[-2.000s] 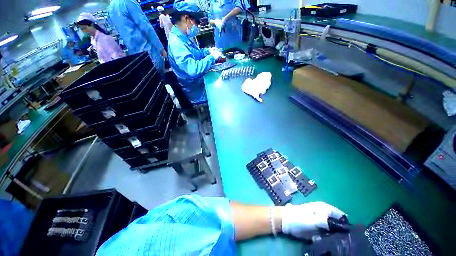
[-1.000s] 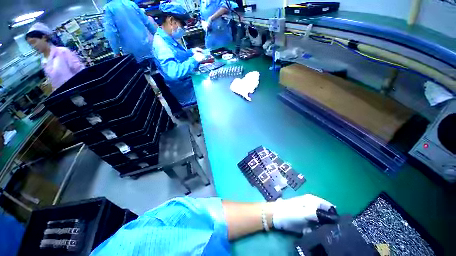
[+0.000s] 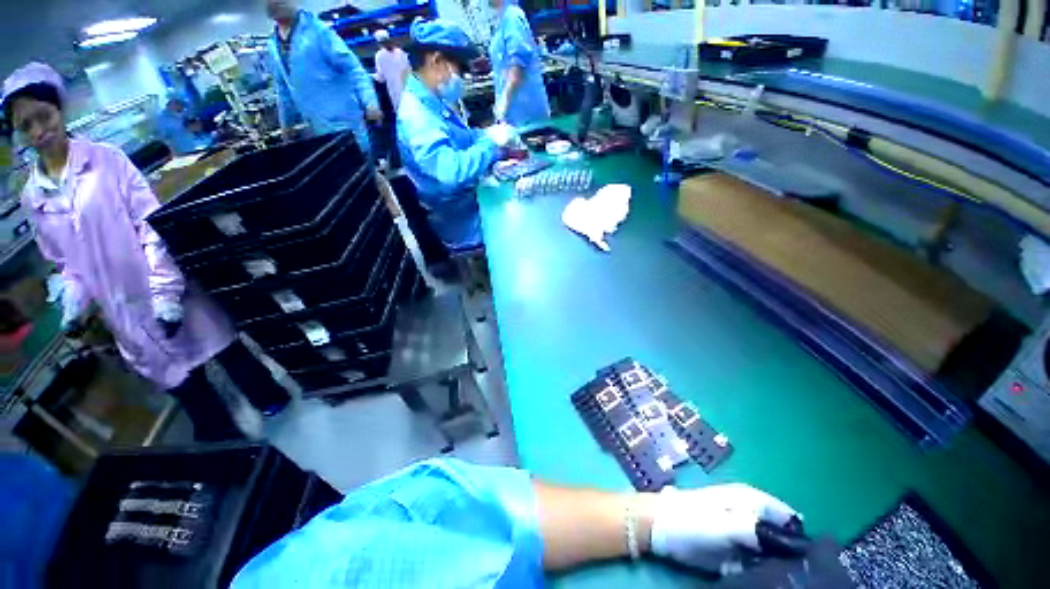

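My left hand (image 3: 720, 521) wears a white glove, with dark fingertips, and reaches in from the bottom. Its fingertips touch a flat black plate (image 3: 789, 566), which the lower edge cuts off. Whether they grip it is unclear. A shallow black tray of silver-grey speckled small pieces (image 3: 910, 552) lies to the right of the plate. A cluster of black comb-edged pieces with silver squares (image 3: 647, 423) lies on the green mat above my forearm. My right hand is not in view.
Long clear purple strips (image 3: 818, 339) lie beside a brown carton (image 3: 829, 265). A white cloth (image 3: 596, 215) lies farther along the bench. Black totes (image 3: 288, 265) are stacked left of the bench. A person in pink (image 3: 115, 253) stands beside them; one in blue (image 3: 443, 150) works ahead.
The view has shifted back and forth. The person in pink now stands nearer, at the left. My left hand stays at the black plate, which shows less than one second ago.
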